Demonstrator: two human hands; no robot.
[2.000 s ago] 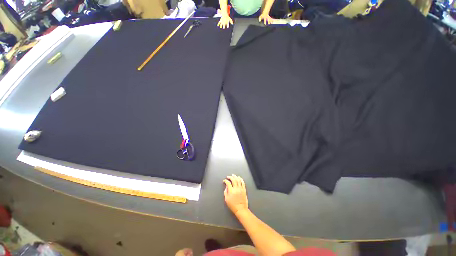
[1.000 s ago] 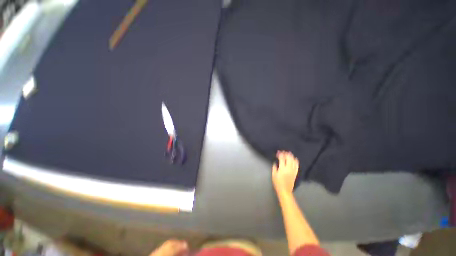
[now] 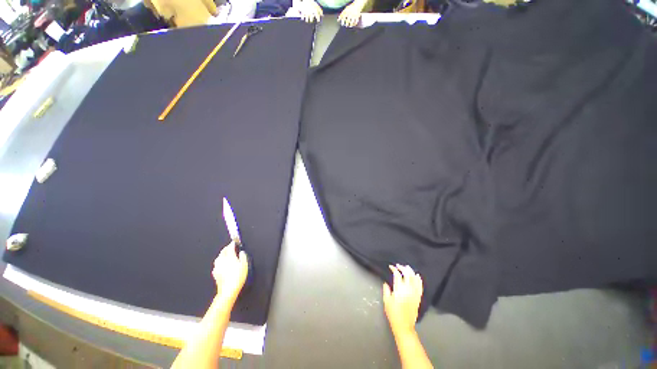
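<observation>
A smooth dark fabric lay [image 3: 166, 180] covers the left of the table. Tailor's shears [image 3: 230, 220] lie on it, blades pointing away from me. My left hand [image 3: 230, 272] is closed over their handles, which it mostly hides. A second, rumpled black fabric [image 3: 403, 144] covers the right side. My right hand [image 3: 403, 294] is at its near left edge, fingers on the cloth; whether they pinch it is unclear. A wedge of grey table separates the near parts of the two fabrics.
A yellow ruler [image 3: 130, 328] lies along a white strip [image 3: 166, 313] at the near edge. Pale weights [image 3: 46, 171] sit at the lay's left edge. An orange stick [image 3: 194, 79] and small scissors [image 3: 247, 39] lie farther back. Another person's hands [image 3: 349, 16] rest at the far edge.
My right hand has moved right from bare table to the loose fabric, whose near left edge is now curved and rumpled. My left hand has come in over the shears' handles.
</observation>
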